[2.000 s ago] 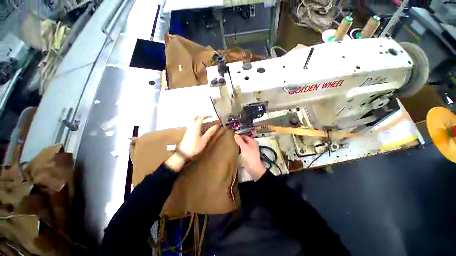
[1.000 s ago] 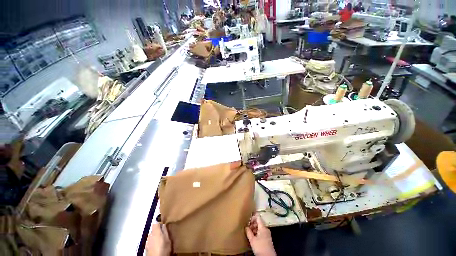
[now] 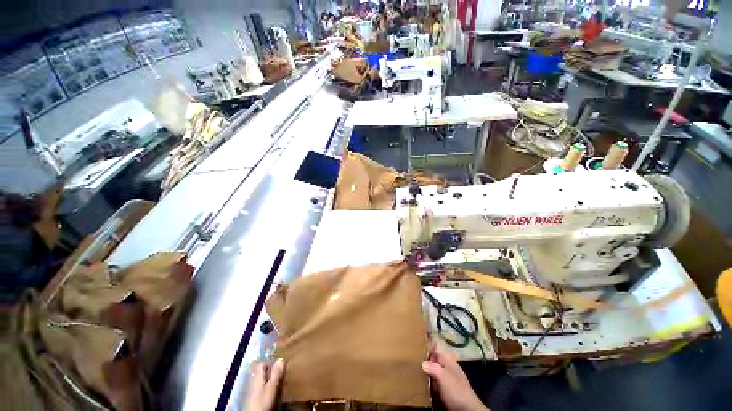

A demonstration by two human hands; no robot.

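A brown bag body [image 3: 353,333] lies spread in front of me, its top right corner at the needle area of the cream-white sewing machine [image 3: 530,213]. My left hand [image 3: 265,387] holds its lower left edge, cut off by the bottom of the frame. My right hand [image 3: 451,379] holds its lower right edge with thumb and fingers. A light-tan binding tape [image 3: 530,287] runs along the machine bed towards the needle. Dark green scissors [image 3: 456,323] lie on the bed, right of the bag. Whether the bag's corner is under the presser foot is too small to tell.
Stacked brown bag pieces [image 3: 132,321] lie at the left. More brown pieces [image 3: 365,181] sit behind the machine. Thread cones [image 3: 616,152] stand behind the head, and the handwheel [image 3: 673,213] is at its right end. A long shiny metal-topped bench [image 3: 233,297] runs along the left.
My hands have moved from beside the needle down to the bag's lower side edges, and the bag lies flatter. The view has tilted up, showing the factory floor; the scissors are uncovered.
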